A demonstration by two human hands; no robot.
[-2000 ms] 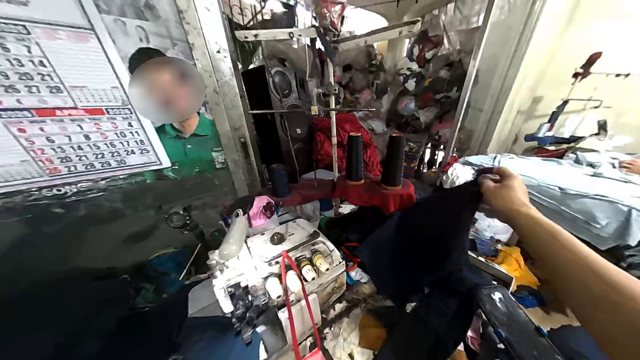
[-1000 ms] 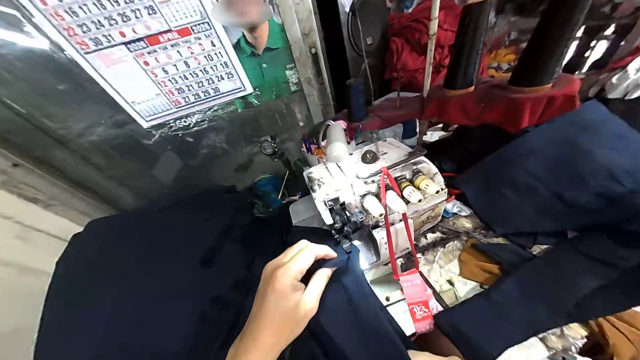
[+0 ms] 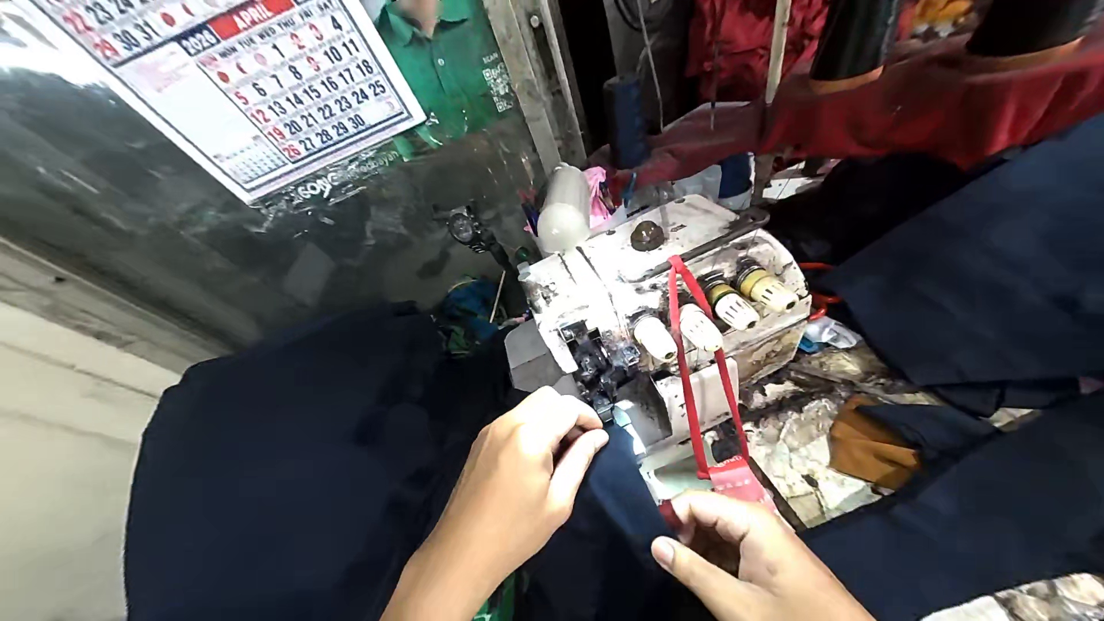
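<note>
My left hand (image 3: 526,474) pinches the edge of dark navy fabric (image 3: 617,483) between thumb and forefinger, just below the presser foot (image 3: 601,398) of a white overlock sewing machine (image 3: 604,276). Lower right of it, my right hand (image 3: 742,552) grips the same strip of fabric near a red edge. A bright light falls on the cloth by the needle area. White and cream tension dials (image 3: 654,336) line the machine's front, and a red strap (image 3: 686,379) hangs over them with a pink tag (image 3: 739,483).
More navy fabric (image 3: 285,483) is heaped at the left, and navy pieces (image 3: 975,267) lie at the right. Black thread cones (image 3: 856,39) stand on red cloth (image 3: 914,108) behind. A brown scrap (image 3: 871,444) lies right of the machine. A calendar (image 3: 293,95) hangs at upper left.
My right hand, earlier raised with dark cloth at the right, is now low at the fabric strip. My left hand has come into view beside the presser foot. The view has swung down and closer to the machine.
</note>
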